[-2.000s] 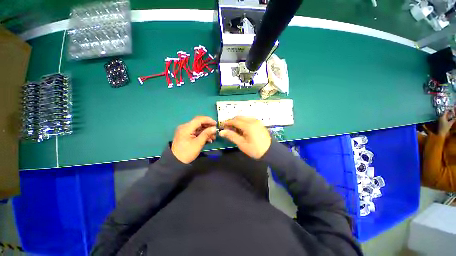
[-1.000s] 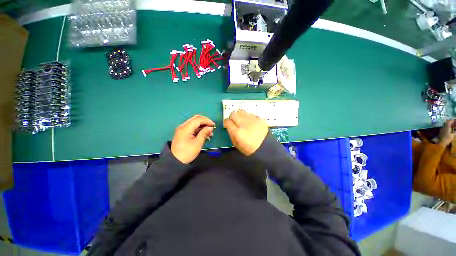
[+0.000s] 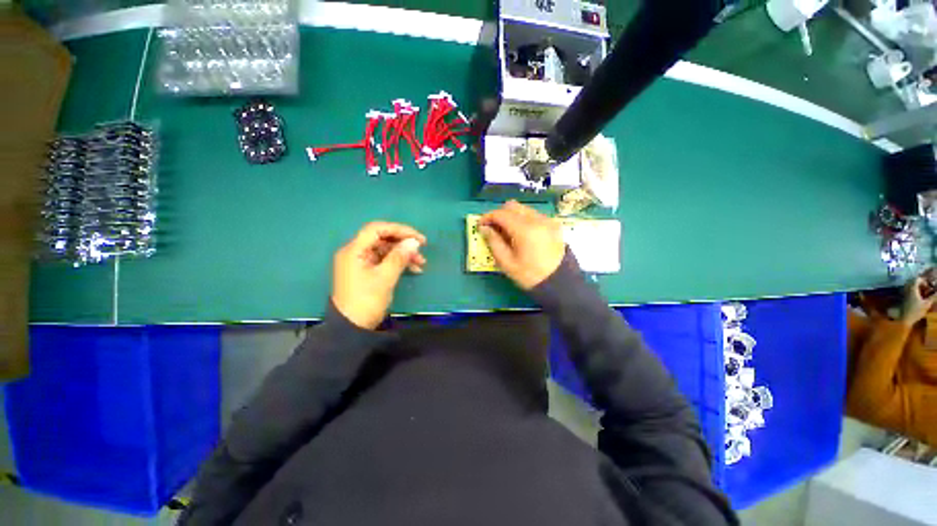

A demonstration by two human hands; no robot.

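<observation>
My right hand (image 3: pixel 524 245) lies over the cream-yellow assembly fixture (image 3: pixel 599 247), its fingertips down near the fixture's left part. Whether it pinches a small part is hidden. My left hand (image 3: pixel 376 269) is held over the green bench to the left of the fixture, thumb and fingers curled close together; a small pale spot shows at the fingertips, too small to name. The screw feeder (image 3: pixel 514 166) stands just behind the fixture. The black barrel of the electric screwdriver (image 3: pixel 627 77) slants down, its lower end in front of the feeder.
Red connector cables (image 3: pixel 401 136) lie left of the feeder, with black circuit boards (image 3: pixel 260 133) farther left. Blister trays (image 3: pixel 228 51) and rows of shiny parts (image 3: pixel 100 193) are at the left. A clear bag (image 3: pixel 600 177) is beside the feeder. Blue bins (image 3: pixel 794 396) stand below the edge. A person's orange sleeve (image 3: pixel 892 354) is at right.
My hands were together at the fixture's left front edge and are now apart. My right hand has moved forward over the fixture; my left has moved left. The camera view has shifted slightly.
</observation>
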